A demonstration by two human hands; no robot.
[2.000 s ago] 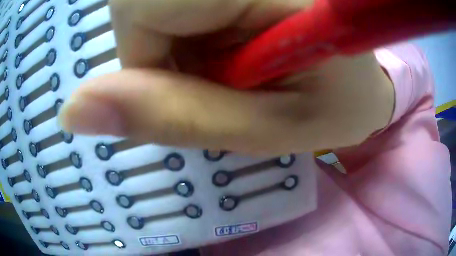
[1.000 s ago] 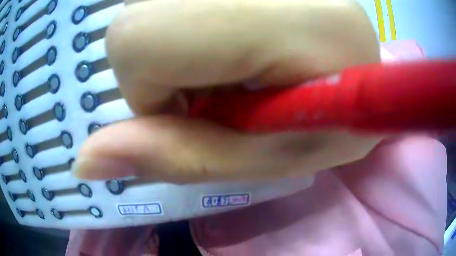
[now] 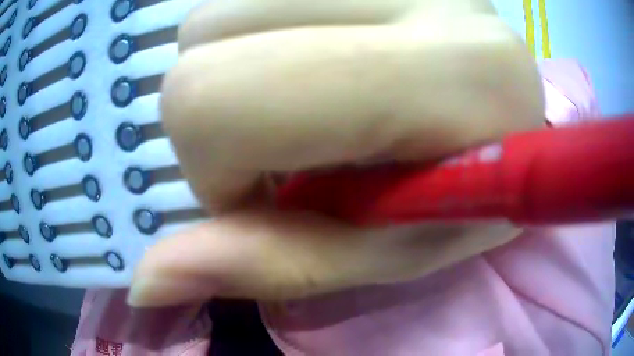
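My right hand point(image 3: 354, 90) fills the middle of the view, very close and blurred. It is closed around a red marker pen point(image 3: 445, 188), with the thumb below it at the lower left. The pen's thick barrel runs out past the right edge, and its other end is hidden in the fist. Behind the hand, at the left, is a white tray point(image 3: 76, 276) with columns of brown-grey slots. Each slot has dark rings with grey centres, such as this ring point(image 3: 135, 179). The hand hides the tray's right part. My left hand is not in view.
A pink garment point(image 3: 417, 313) with small red printing lies below and to the right of the hand. A pale surface point(image 3: 584, 42) with two yellow lines is at the upper right. A dark area is at the lower left. Thin blue and white items show at the lower right edge.
My right hand and the pen sit lower in the view, and the pen lies more level than at first. The tray's lower edge appears higher, and its two small labels no longer show.
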